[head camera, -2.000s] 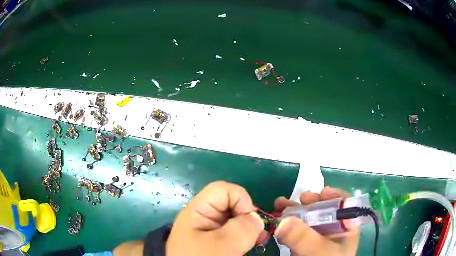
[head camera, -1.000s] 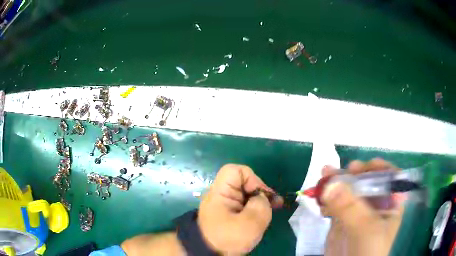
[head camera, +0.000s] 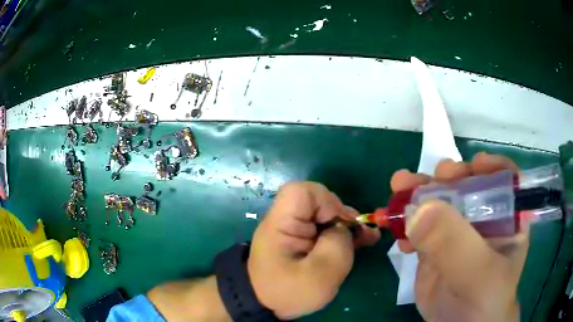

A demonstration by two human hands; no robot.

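My left hand [head camera: 303, 251] pinches a small circuit board assembly [head camera: 340, 224] between thumb and fingers; the fingers hide most of it. My right hand [head camera: 462, 251] is closed around a clear dispensing syringe [head camera: 480, 204] with red liquid, lying about level and pointing left. Its yellowish tip [head camera: 365, 218] is at the assembly; whether it touches cannot be told. A black cable [head camera: 531, 197] runs along the barrel's rear. More circuit board assemblies [head camera: 119, 202] lie in a loose pile at the left, on the green bench and white strip.
A white paper [head camera: 438, 135] lies beneath and beyond my right hand. A yellow scrap [head camera: 146, 75] and a single assembly [head camera: 197, 83] lie on the white strip [head camera: 314, 88]. A yellow and blue fan [head camera: 31, 267] stands at the left edge, with a black slab [head camera: 103, 307] near my left sleeve.
The syringe has moved from beside my left fingers, with the tip hidden, to pointing left with its tip at the assembly. The view has shifted, and the strip sits higher.
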